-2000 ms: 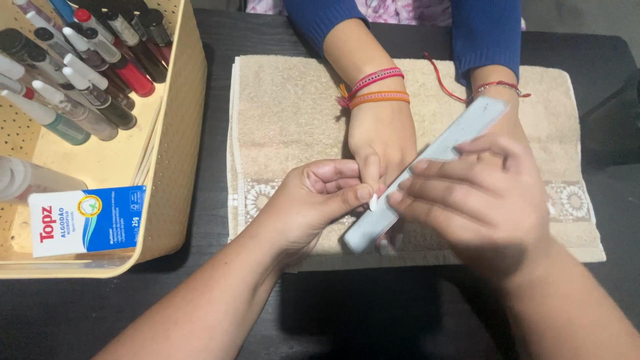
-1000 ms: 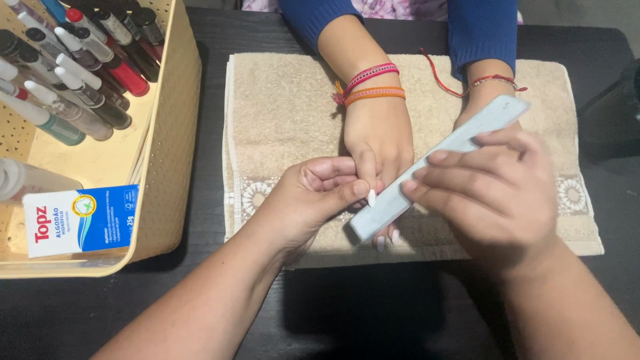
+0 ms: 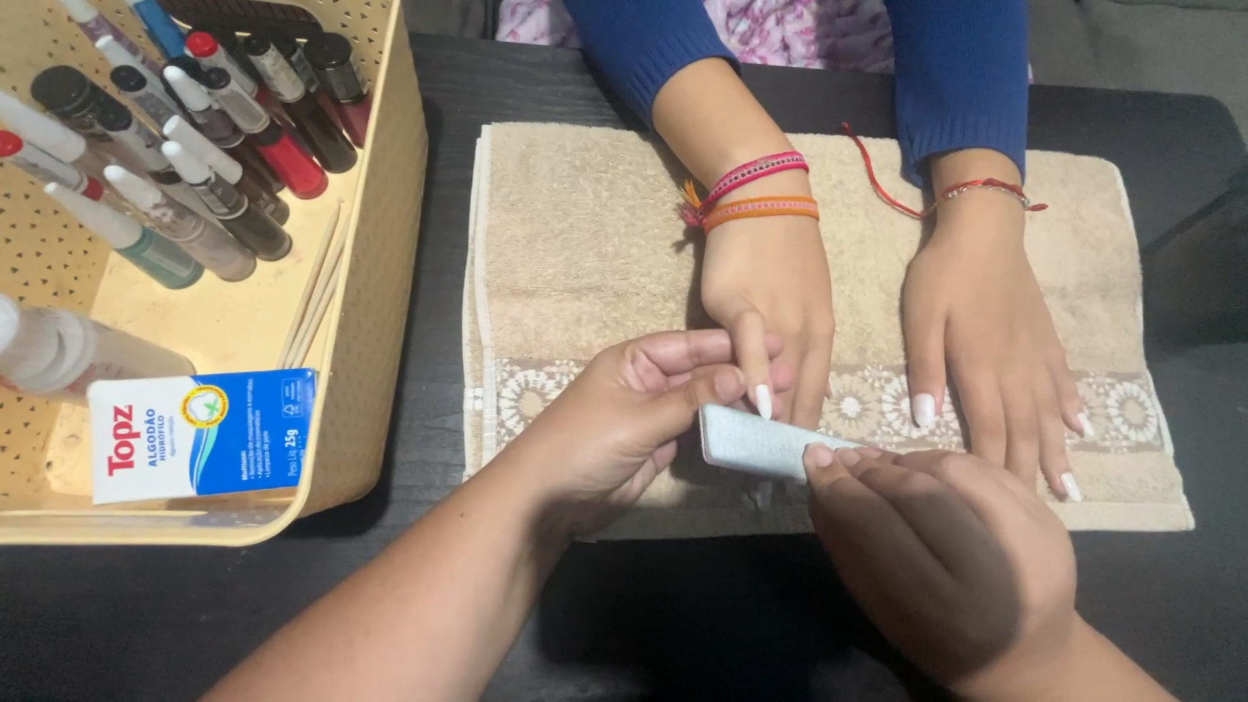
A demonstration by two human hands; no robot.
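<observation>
My left hand (image 3: 634, 419) holds a finger of the other person's hand (image 3: 770, 283), the one with pink and orange woven bracelets. That finger has a long white nail (image 3: 763, 401). In my right hand (image 3: 936, 546) is a pale grey nail file (image 3: 760, 444), pinched near its right part, its free end just below the nail. Whether file and nail touch, I cannot tell. The person's other hand (image 3: 985, 331), with a red string bracelet, lies palm down on a beige towel (image 3: 585, 234), its nails white too.
On the left a cream plastic basket (image 3: 390, 263) holds several nail polish bottles (image 3: 283, 156), wooden sticks (image 3: 317, 283), a clear bottle (image 3: 88, 351) and a Topz cotton box (image 3: 203, 435). The towel lies on a dark table (image 3: 439, 624). A dark object (image 3: 1199, 263) stands at the right edge.
My right hand has moved down, and the file has gone from a steep diagonal across the person's hand to a flatter slant below the nail. My left hand keeps its hold on the finger.
</observation>
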